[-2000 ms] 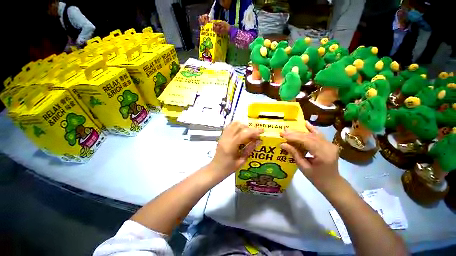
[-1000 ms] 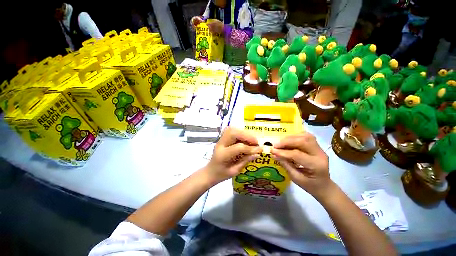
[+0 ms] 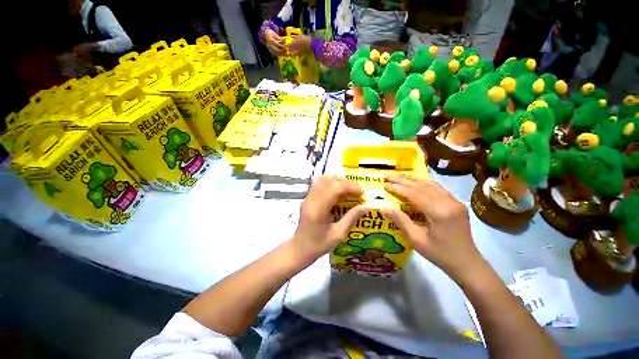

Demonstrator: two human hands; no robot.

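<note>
A yellow gift box (image 3: 368, 254) stands upright on the table in front of me, its printed tree side towards me. Its yellow handle (image 3: 384, 153) with a slot stands up at the back of the lid. My left hand (image 3: 328, 213) lies on the left of the box's top front edge, and my right hand (image 3: 429, 219) on the right. Both have fingers on the lid and thumbs against the front face, so they grip the box's front edge. My fingers hide part of the lid's lettering.
Rows of closed yellow boxes (image 3: 155, 130) stand at left. Flat box blanks (image 3: 280, 133) lie mid-table. Plush tree toys (image 3: 520, 158) crowd the right. White printed slips (image 3: 543, 298) lie at near right. Another person's hands (image 3: 289, 43) hold a box across the table.
My fingertips were pinched together at the middle of the lid's front edge; now they are spread flatter on the lid with thumbs below. The box stays in about the same place.
</note>
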